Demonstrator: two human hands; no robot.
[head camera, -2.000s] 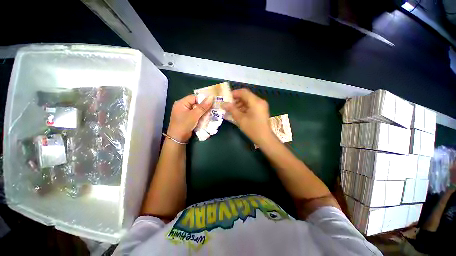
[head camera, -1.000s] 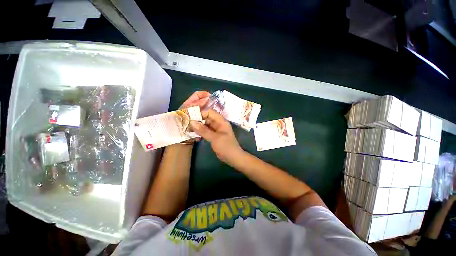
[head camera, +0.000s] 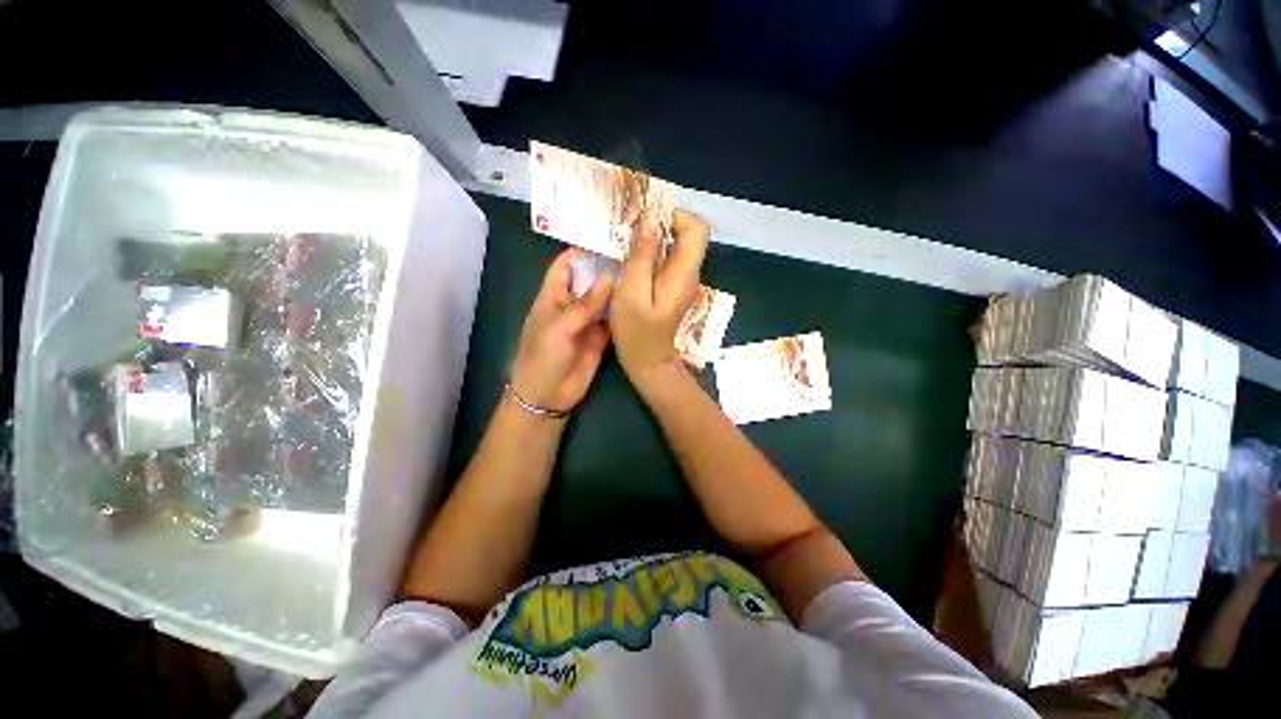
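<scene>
My right hand (head camera: 660, 288) holds a printed card (head camera: 579, 194), white-pink with an orange-brown picture and a small red mark. The card reaches up and left over the pale rail. My left hand (head camera: 566, 337) is just left of and below it, fingers closed around a small whitish clear packet (head camera: 593, 271), mostly hidden by the fingers. Another printed card (head camera: 774, 377) lies on the dark green surface (head camera: 871, 316) to the right. A further card (head camera: 707, 326) is partly hidden behind my right hand.
A white foam box (head camera: 450, 267) with bagged stock (head camera: 288, 379) stands at left. Tall card stacks (head camera: 1103, 485) stand at right. Beyond the pale rail (head camera: 829, 242), the dark conveyor belt (head camera: 787, 113) carries pale flat pieces (head camera: 485, 42). A person's arm (head camera: 1243, 604) shows at far right.
The card in my right hand has moved from over the foam box's edge up and right to the rail. My left hand shows more fully, below it. Pale pieces on the belt have shifted right.
</scene>
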